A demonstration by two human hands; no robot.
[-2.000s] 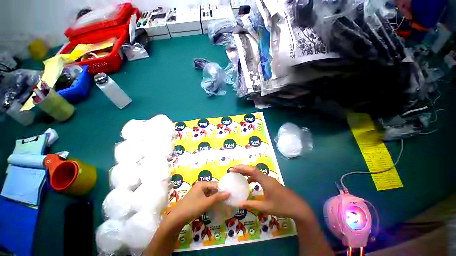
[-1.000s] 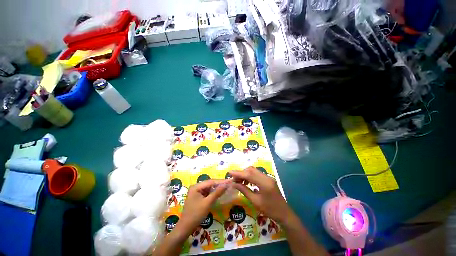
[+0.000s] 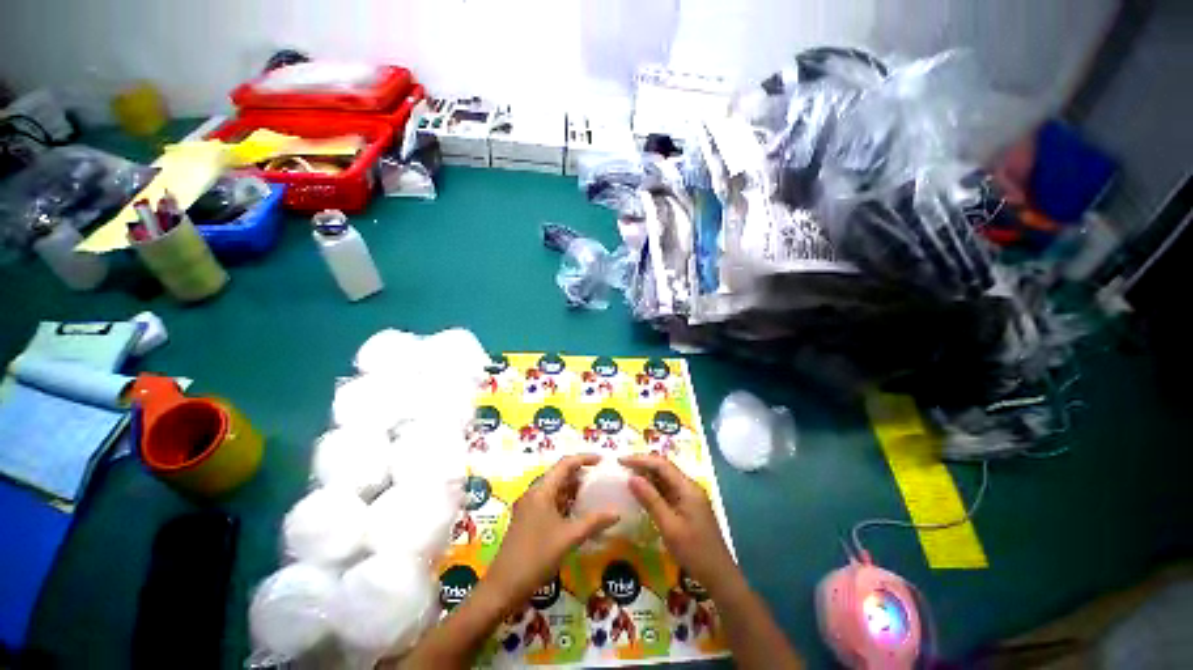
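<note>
My left hand (image 3: 543, 524) and my right hand (image 3: 678, 513) hold a round white container (image 3: 608, 497) between them, above the label sheet (image 3: 582, 387). The sheet is yellow, green and white with repeated dark circles. Several white containers (image 3: 386, 439) in clear wrap stand in two columns over the sheet's left edge. Another wrapped white container (image 3: 747, 432) lies right of the sheet. Whether a label is on the held container I cannot tell.
A pile of plastic packaging (image 3: 837, 249) is at the back right, a yellow strip (image 3: 928, 491) and pink lit device (image 3: 874, 613) at right. An orange and yellow mug (image 3: 203, 445), black phone (image 3: 187, 589), white bottle (image 3: 348, 262) and red basket (image 3: 321, 164) are at left.
The camera view has shifted. The container between my hands, mostly hidden one second ago, now shows its round white face. My hands remain over the sheet.
</note>
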